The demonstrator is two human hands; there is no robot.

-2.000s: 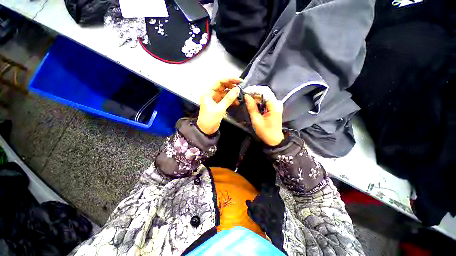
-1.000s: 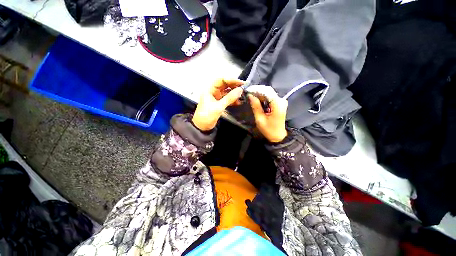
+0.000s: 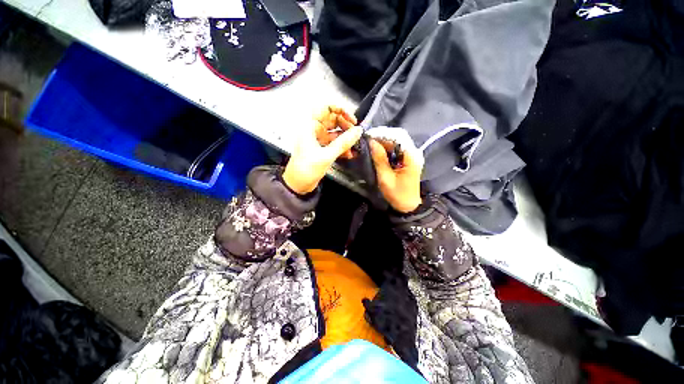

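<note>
A grey garment (image 3: 469,67) lies heaped over the white table edge, with a curved white trim (image 3: 450,129) on it. My left hand (image 3: 319,154) pinches the garment's edge between thumb and fingers. My right hand (image 3: 397,172) holds the same edge just beside it, and a small dark object (image 3: 396,155), perhaps snips, shows in its palm. The fingertips of both hands are close together above the table edge. No needle or thread can be made out.
The white table (image 3: 330,86) runs diagonally. Behind my hands lie a floral black item (image 3: 251,49), a phone (image 3: 283,11) and white paper (image 3: 210,7). Black garments (image 3: 615,142) are piled at right. A blue bin (image 3: 127,112) stands below at left.
The view has shifted slightly. Both hands stay at the garment edge; a dark fold of it now shows more between them, and my left fingers are a little more spread.
</note>
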